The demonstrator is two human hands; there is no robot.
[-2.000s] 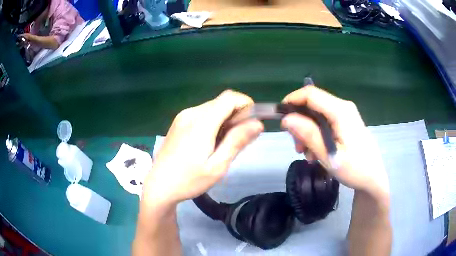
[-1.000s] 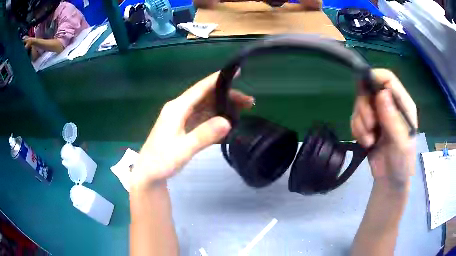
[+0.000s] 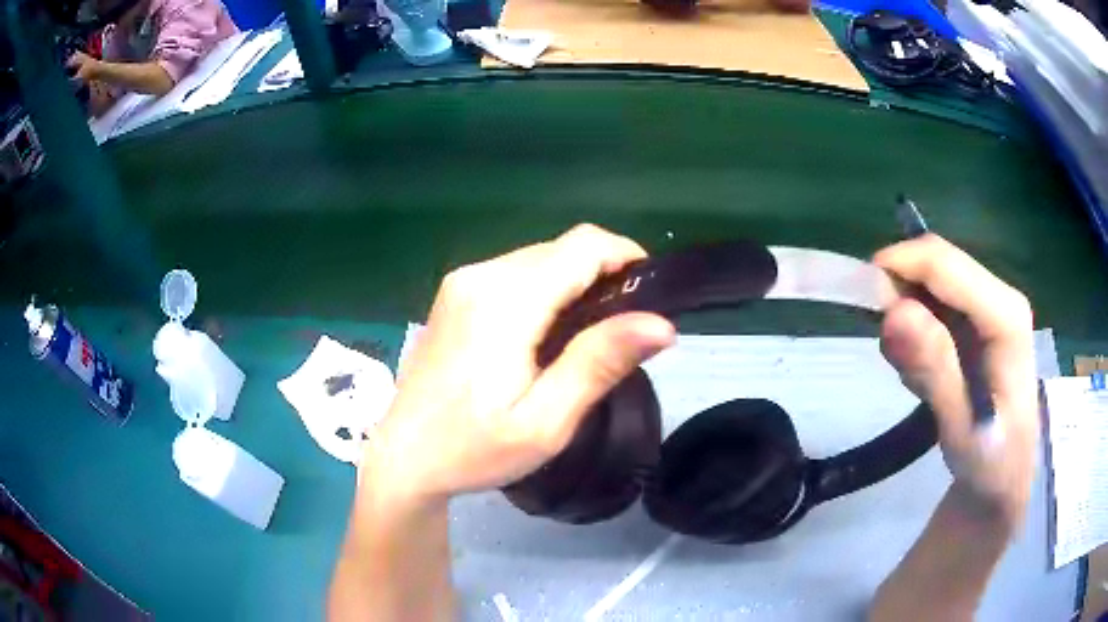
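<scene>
Black over-ear headphones are held above the white-grey work mat, with the headband on the far side and both cups toward me. A pale section of the headband shows between my hands. My left hand grips the headband's left part between thumb and fingers. My right hand grips its right part, with a pen also in it, its tip sticking out above the fingers. My palms hide both ends of the band.
At left are a spray can, two white solvent bottles with open lids and a stained cleaning cloth. A record sheet lies at the right edge. White strips lie on the mat. A person's pink sleeve shows at upper left.
The headphones have turned and the headband has come down and nearer, its pale section now facing me. My left hand has moved onto the top part of the band.
</scene>
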